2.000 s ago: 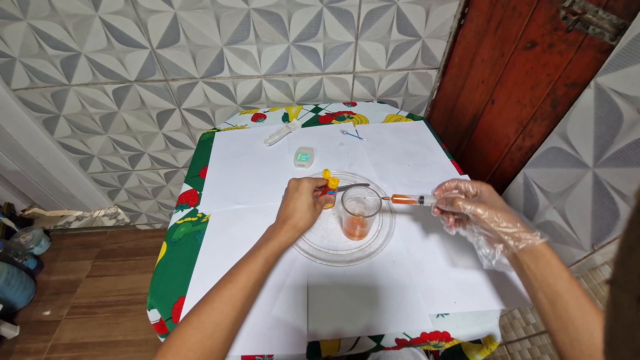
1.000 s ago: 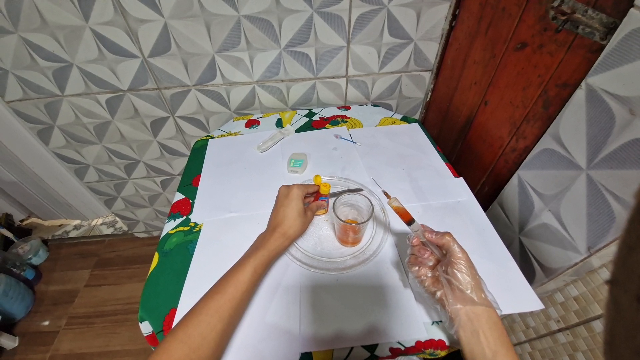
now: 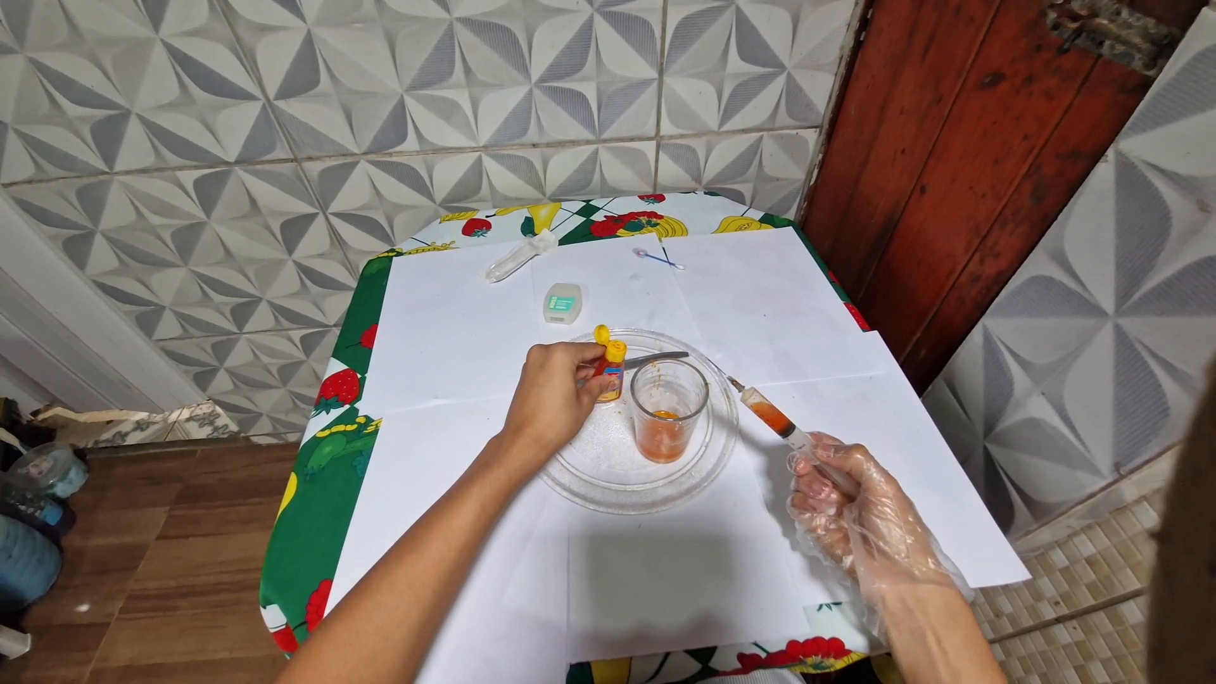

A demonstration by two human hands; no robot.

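My bare left hand (image 3: 559,394) grips a small bottle (image 3: 611,373) with a yellow flip cap, which stands open on the left part of a clear glass plate (image 3: 579,480). In my right hand (image 3: 841,499), covered by a clear plastic glove, is a syringe (image 3: 774,416) holding orange-red liquid, its needle pointing up and left. Between the hands a clear glass (image 3: 669,413) with some orange liquid at its bottom stands on the plate. A dark, thin utensil (image 3: 660,356) lies behind the glass; its left end is hidden by the bottle.
Behind the plate a small whitish container (image 3: 562,303) with a green label, a clear wrapped item (image 3: 518,258) and cotton swabs (image 3: 660,258) lie on white paper sheets (image 3: 456,332). A fruit-patterned tablecloth (image 3: 318,475) shows around them. A tiled wall stands behind, a red wooden door (image 3: 950,171) at right.
My right hand with the syringe has moved away from the glass, down and to the right; the needle was by the glass rim and now points up-left. My left hand keeps its hold on the bottle.
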